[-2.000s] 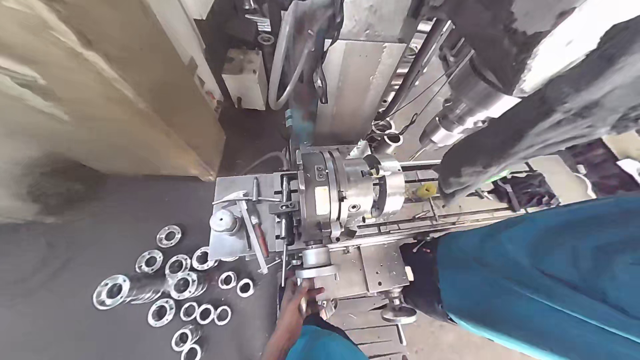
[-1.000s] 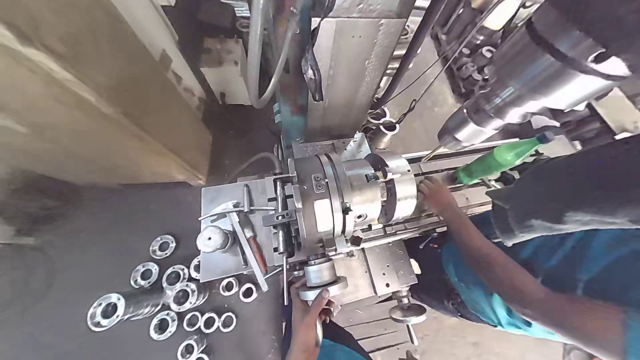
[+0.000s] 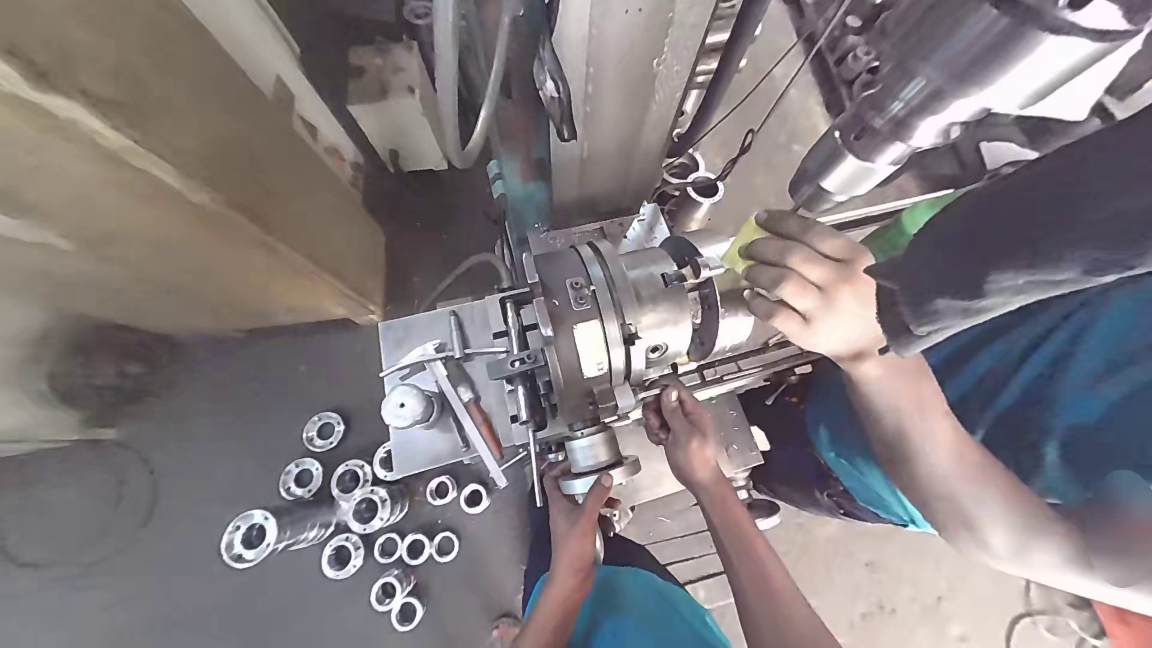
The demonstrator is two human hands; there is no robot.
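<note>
My left hand (image 3: 576, 513) is wrapped around the round handwheel (image 3: 598, 477) below the rotary indexing head (image 3: 585, 324). Just right of it, my right hand (image 3: 679, 423) has its fingers curled close under the chuck (image 3: 652, 315); whether it grips something there is unclear. A ring-shaped metal workpiece (image 3: 733, 310) sits in the chuck jaws. Another person's hand (image 3: 810, 288), in a dark sleeve, holds a yellow piece (image 3: 742, 243) at the workpiece. Above that hand, a drill chuck (image 3: 832, 171) hangs from the machine spindle, partly hidden at its tip.
A metal plate (image 3: 405, 337) bears a caliper (image 3: 468, 418), a hammer and a round metal part (image 3: 409, 407). Several flanged rings (image 3: 342, 556) lie and stand stacked on the dark surface at left. A green bottle (image 3: 913, 220) is partly behind the co-worker's sleeve. The machine column stands behind.
My right hand has come into view below the chuck. The co-worker's hand has moved up over the workpiece and now holds a yellow piece. My left hand stays at the handwheel.
</note>
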